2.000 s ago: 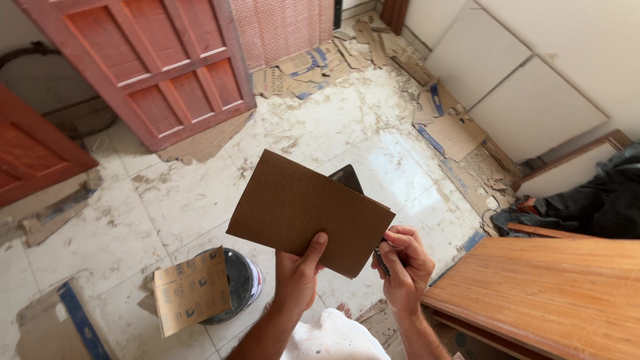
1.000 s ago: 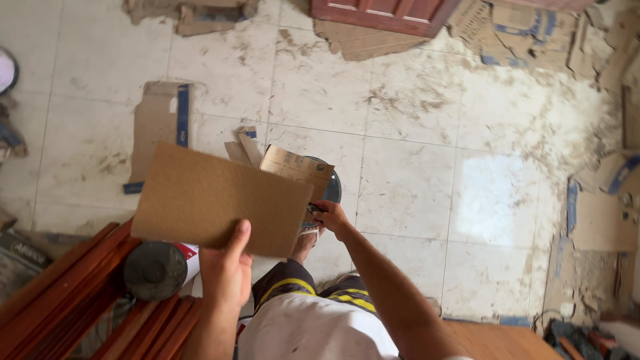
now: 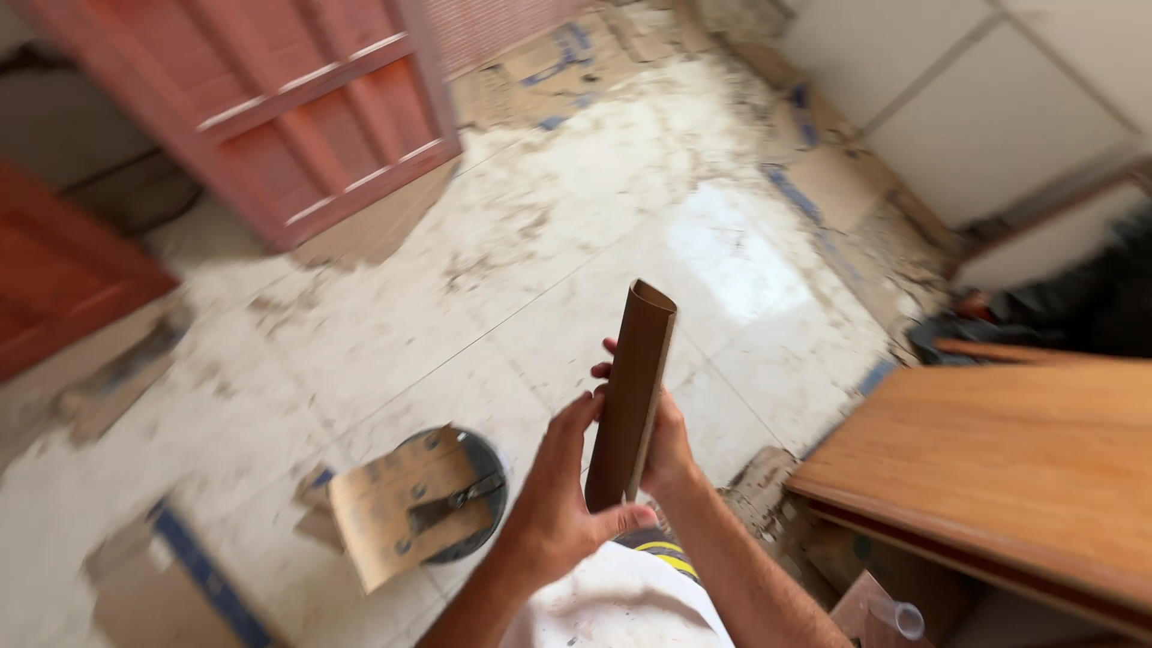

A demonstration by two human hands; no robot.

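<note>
A sheet of brown sandpaper (image 3: 630, 396), bent over into a narrow fold, stands nearly upright between my hands. My left hand (image 3: 562, 495) lies along its left side, fingers against the sheet and thumb near the lower end. From the right, my right hand (image 3: 664, 441) grips it, with some fingertips showing beyond its left edge. Down to the left, a printed tan sheet (image 3: 369, 517) lies across a dark round bucket (image 3: 490, 468). A putty knife (image 3: 441, 513) with a dark handle rests on that sheet.
Red paneled wooden doors (image 3: 310, 108) stand at upper left. A wooden cabinet top (image 3: 990, 468) juts in at right, with black plastic (image 3: 1071, 306) behind it. Torn cardboard (image 3: 837, 189) borders the dusty tiled floor (image 3: 504, 315). White panels (image 3: 981, 99) lean at upper right.
The brown sheet was flat in my left hand and is now bent over between both hands. My right hand, earlier at the bucket, has come to the sheet. The putty knife lies on the printed sheet.
</note>
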